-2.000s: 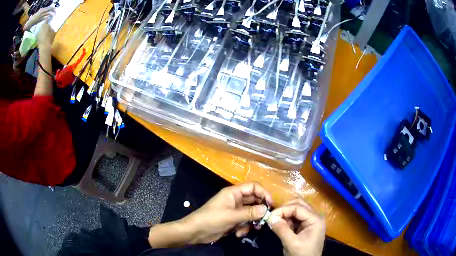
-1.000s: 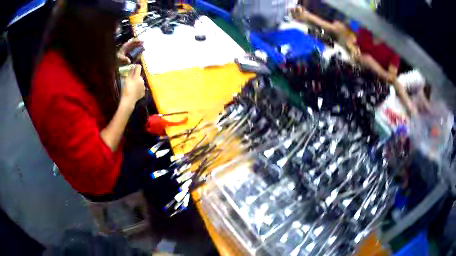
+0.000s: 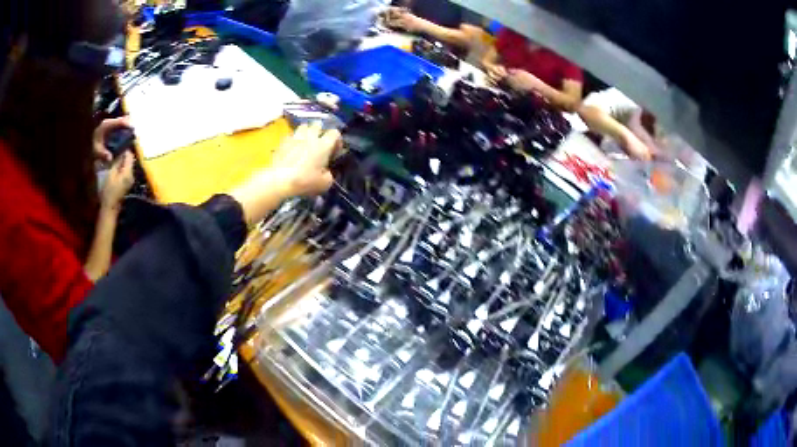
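My left hand (image 3: 301, 161), in a dark sleeve, reaches over the bench from the lower left. Its fingers are at a blurred grey object (image 3: 308, 113) on the edge of the white sheet; whether they grip anything cannot be told. My right hand is not in view. Below and right of my hand, rows of cabled assemblies (image 3: 463, 279) with pale leads and white ends fill the clear blister tray (image 3: 293, 384). Loose wire leads (image 3: 229, 345) hang over the bench's left edge.
A person in red (image 3: 39, 249) sits at the left, holding a small dark part. Behind the tray are a dark-red heap (image 3: 454, 131) and a blue bin (image 3: 371, 72). Other people's arms reach in at the back. A blue tray (image 3: 660, 415) shows at lower right.
The view has swung left and up from the blue trays. Both hands were together at a small part, then out of view; now my left hand is stretched out over the bench.
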